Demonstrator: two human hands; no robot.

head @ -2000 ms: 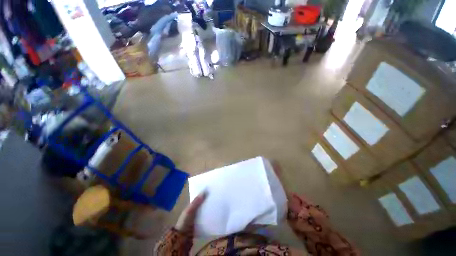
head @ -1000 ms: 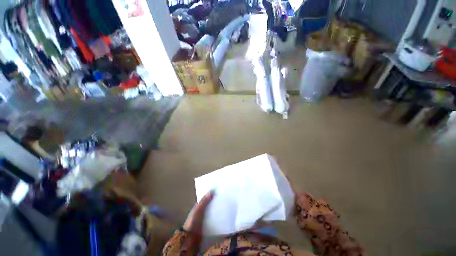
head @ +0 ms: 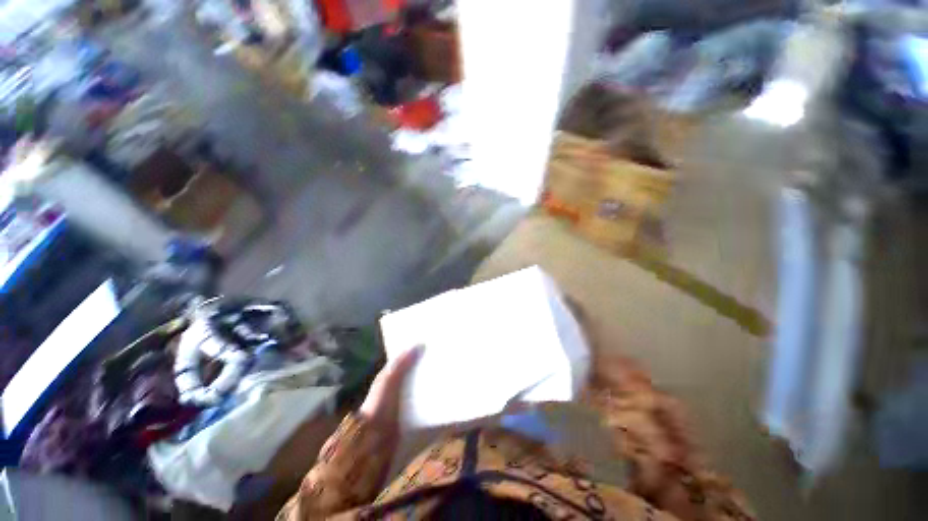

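A stack of white sheets or folded paper (head: 478, 351) is held in front of my body at the lower middle of the view. My left hand (head: 391, 385) grips its left edge, with the thumb on top. My right hand is at the right side of the sheets, mostly hidden behind them and blurred; only the patterned orange sleeve beside it shows clearly. A small light-blue patch shows under the lower edge of the sheets.
A white pillar (head: 514, 97) stands ahead with a cardboard box (head: 609, 188) beside it. Piles of cloth (head: 239, 407) lie at the lower left. White upright rolls or legs (head: 814, 326) stand at the right. Everything is motion-blurred.
The view has swung left, so the pillar and box have shifted right and the floor cartons and table have left the picture. Both hands still hold the white sheets.
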